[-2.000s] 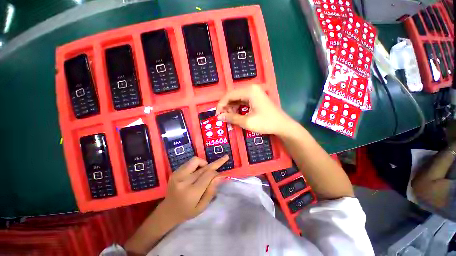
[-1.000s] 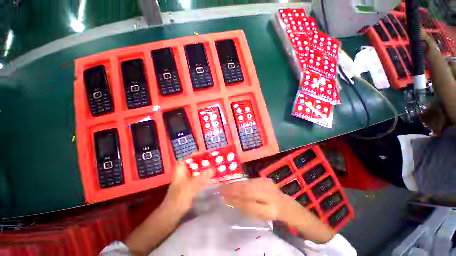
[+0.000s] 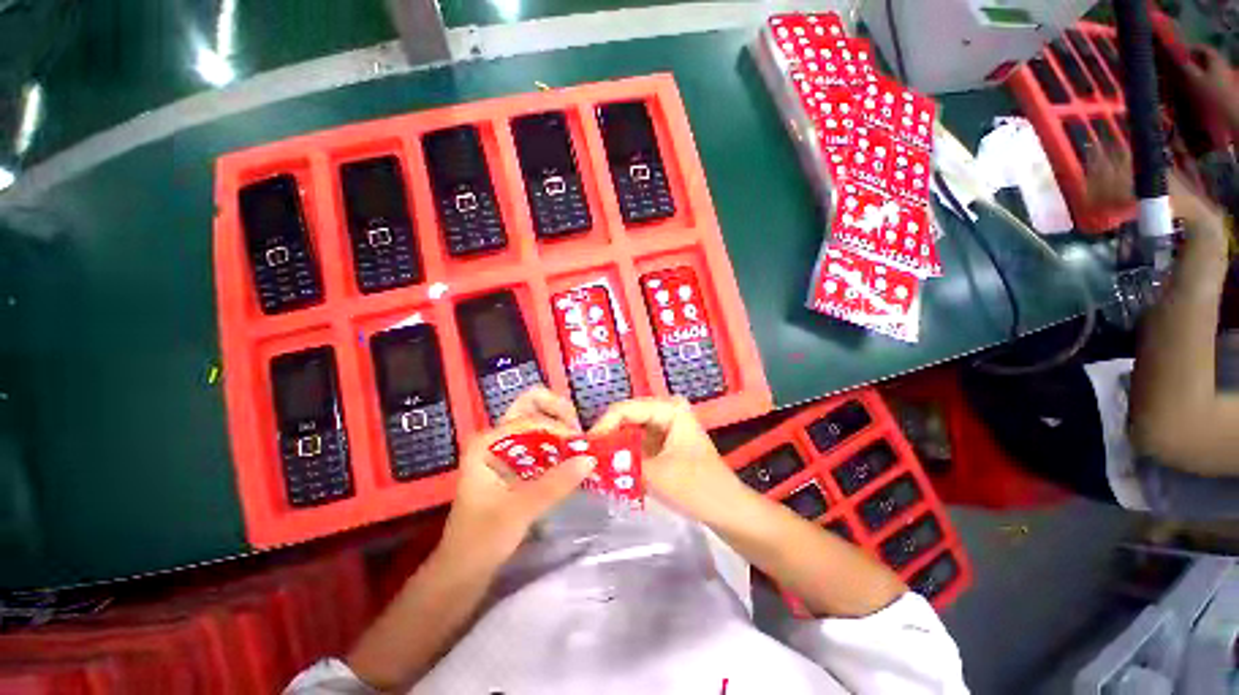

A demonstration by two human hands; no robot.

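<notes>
My left hand (image 3: 510,468) and my right hand (image 3: 659,448) both hold a red and white film strip (image 3: 544,454) between their fingers, just in front of the phone tray. The orange-red phone tray (image 3: 408,308) lies on the green bench with black keypad phones in two rows. In the near row, the rightmost phone (image 3: 682,333) and the phone to its left (image 3: 591,350) have red labels on their screens. The other phones, such as the near-row middle one (image 3: 500,350), show dark screens. My fingers hide part of the strip.
A stack of red film sheets (image 3: 870,177) lies right of the tray. A waiting tray (image 3: 890,459) of dark phones is low at right. Another phone tray, a black hose (image 3: 1144,122) and a person's arm (image 3: 1179,340) are at far right. Stacked red trays (image 3: 204,638) are low left.
Two seconds ago my right hand was at a red label on a near-row phone. It has drawn back to my left hand, and both now hold the film strip. The camera view has shifted.
</notes>
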